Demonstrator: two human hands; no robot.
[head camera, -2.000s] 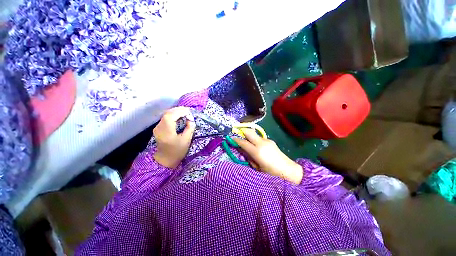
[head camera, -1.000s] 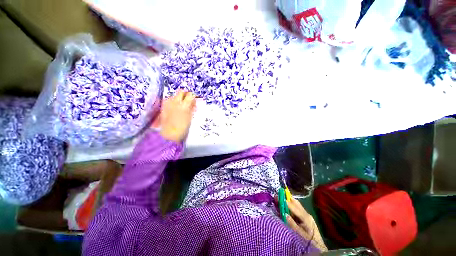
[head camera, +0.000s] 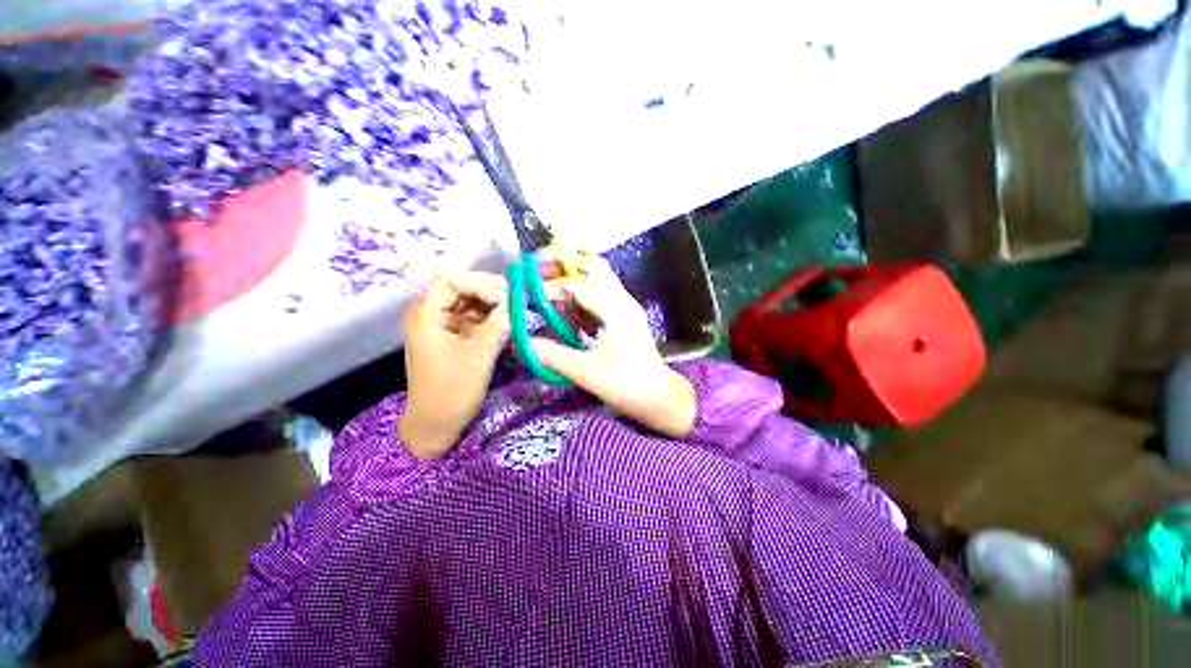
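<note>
My right hand (head camera: 624, 342) holds the scissors (head camera: 500, 166) by their green handle loops over my lap. The dark blades point up and away over the table edge and look closed. My left hand (head camera: 451, 346) is beside the handles with its fingertips pinched together; whether a small piece is between them cannot be told. The heap of purple-and-white looped pieces (head camera: 281, 98) lies on the white table (head camera: 705, 78), blurred. A few loose pieces (head camera: 370, 255) lie nearer the table edge.
A clear bag of purple pieces (head camera: 68, 261) bulges at the left, beside a pink-red flat sheet (head camera: 246, 251). An open box (head camera: 688, 290) stands under the table edge. A red stool (head camera: 901, 342) and cardboard boxes (head camera: 930, 163) are at the right.
My left hand has come back from the heap to my lap, beside my right hand. The scissors have come up in my right hand. The view has turned, shifting the table.
</note>
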